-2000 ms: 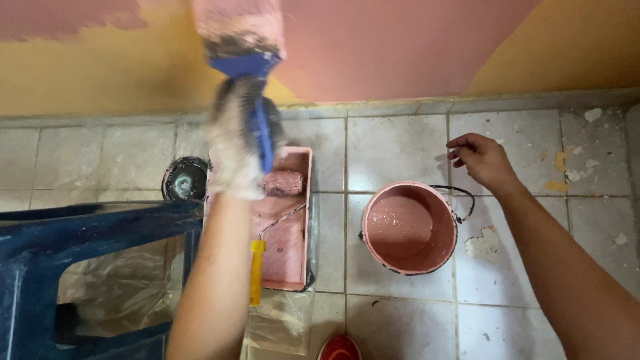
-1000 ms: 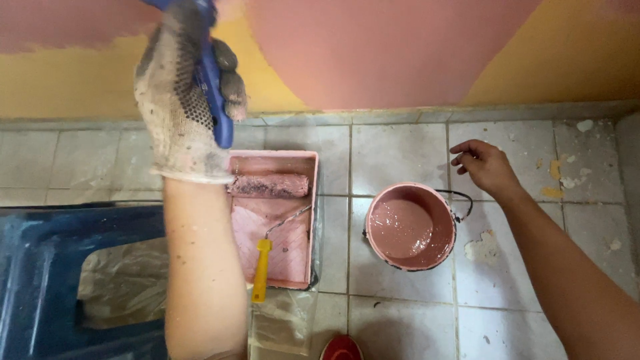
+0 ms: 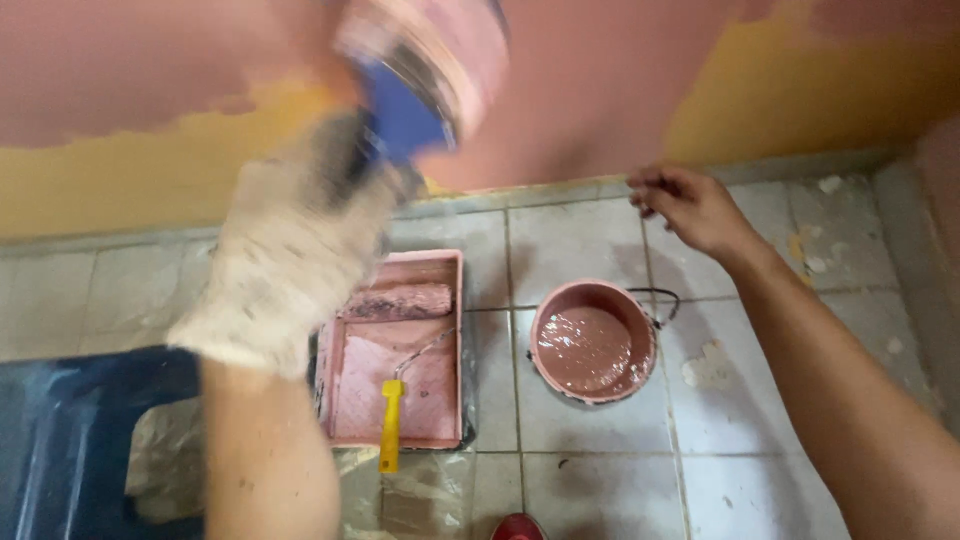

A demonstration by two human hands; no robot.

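Observation:
My left hand (image 3: 307, 240), in a white knit work glove with dark grip patches, holds a blue-handled wide paintbrush (image 3: 420, 97) up against the wall; its bristles carry pink paint and are blurred. Bare and holding nothing, my right hand (image 3: 690, 210) hangs with loosely curled fingers above the floor, near the wall's base. Below it and to its left stands a bucket (image 3: 645, 330) of pink paint, its black wire handle leaning right. A paint tray (image 3: 459, 352) coated in pink lies below my left hand. In it rests a paint roller (image 3: 401, 302) with a yellow handle.
The wall (image 3: 592, 90) ahead is partly pink and partly yellow. A blue plastic stool (image 3: 75, 442) stands at lower left, close to the tray. Clear plastic sheeting (image 3: 420, 491) lies under the tray on tiled floor. A red shoe tip (image 3: 519, 527) shows at the bottom edge.
My left hand has swung the brush from the upper left edge, where it was a second ago, rightward along the wall. My right hand, the tray and the bucket stay about where they were.

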